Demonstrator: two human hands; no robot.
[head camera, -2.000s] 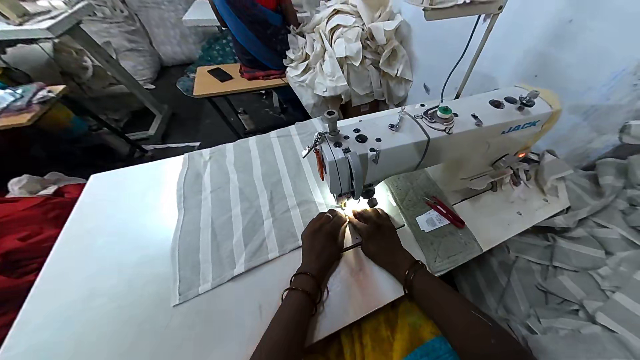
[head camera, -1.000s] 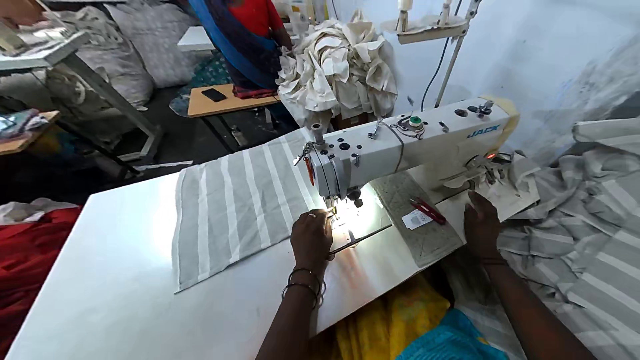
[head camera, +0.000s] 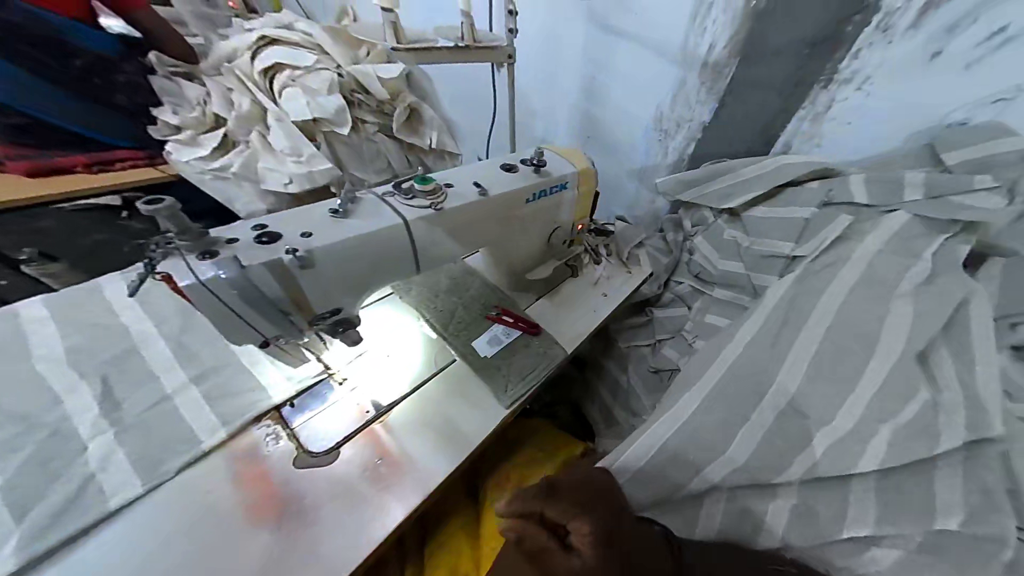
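At the bottom, my right hand (head camera: 568, 512) is closed at the near corner of a grey and white striped cloth (head camera: 800, 368), which rises from it toward the heap on the right. My left hand cannot be made out. A white Jack sewing machine (head camera: 480, 208) stands on the white table (head camera: 384, 480), its lamp lighting the needle area. Another striped cloth piece (head camera: 104, 376) lies flat left of the needle. On the machine bed, a grey-green pad (head camera: 512, 376) bears red thread snips (head camera: 514, 321) and a white label (head camera: 497, 340).
A pile of cream cloth (head camera: 296, 120) stands behind the machine, beside a thread stand (head camera: 456, 54). At the upper left a person (head camera: 72, 72) is near a wooden tabletop (head camera: 80, 184). Thread scraps (head camera: 596, 256) lie by the machine's right end.
My right hand has moved from the needle area, past the machine's right end, down to the striped cloth. My left hand, earlier at the needle, is gone from there. The view has swung right.
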